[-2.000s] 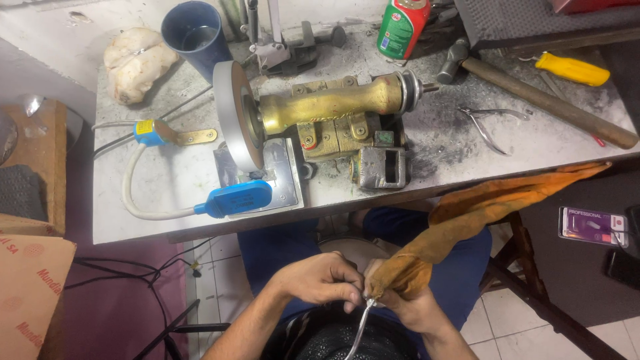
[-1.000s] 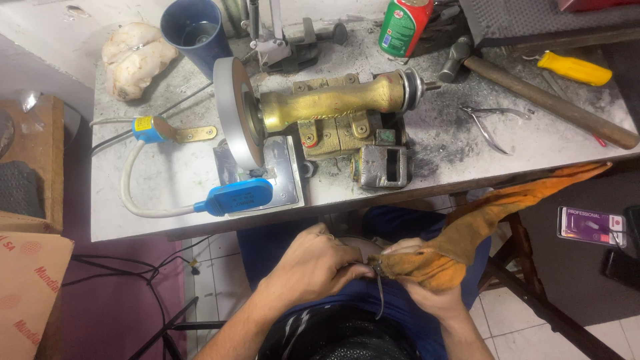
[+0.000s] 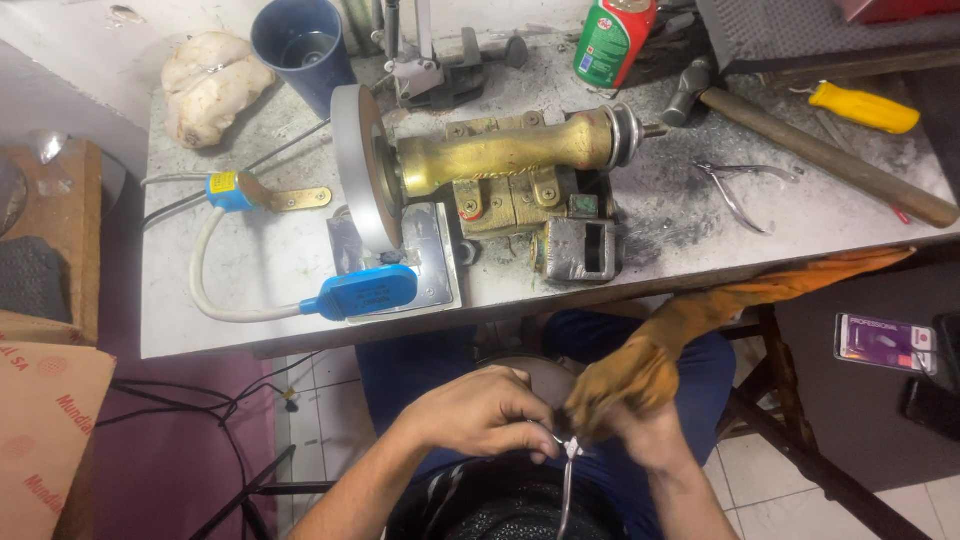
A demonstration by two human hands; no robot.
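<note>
Low in front of the bench, my left hand has its thumb and fingers closed on one handle of a small pair of metal nippers. The other handle points down between my hands. A stained orange cloth is bunched over the fingers of my right hand, close beside the nippers' joint; its long end trails up to the right along the bench edge. The cloth hides most of those fingertips, which look blurred. Another pair of nippers lies with its handles spread on the bench.
On the bench are a brass-coloured grinder with a grey wheel, a blue switch on a cable, a blue cup, a spray can, a hammer and a yellow-handled tool. Black cables lie at left.
My left hand has shifted slightly down since a second ago. The cloth around my right hand is bunched differently, and the nippers' handle hangs lower between my hands.
</note>
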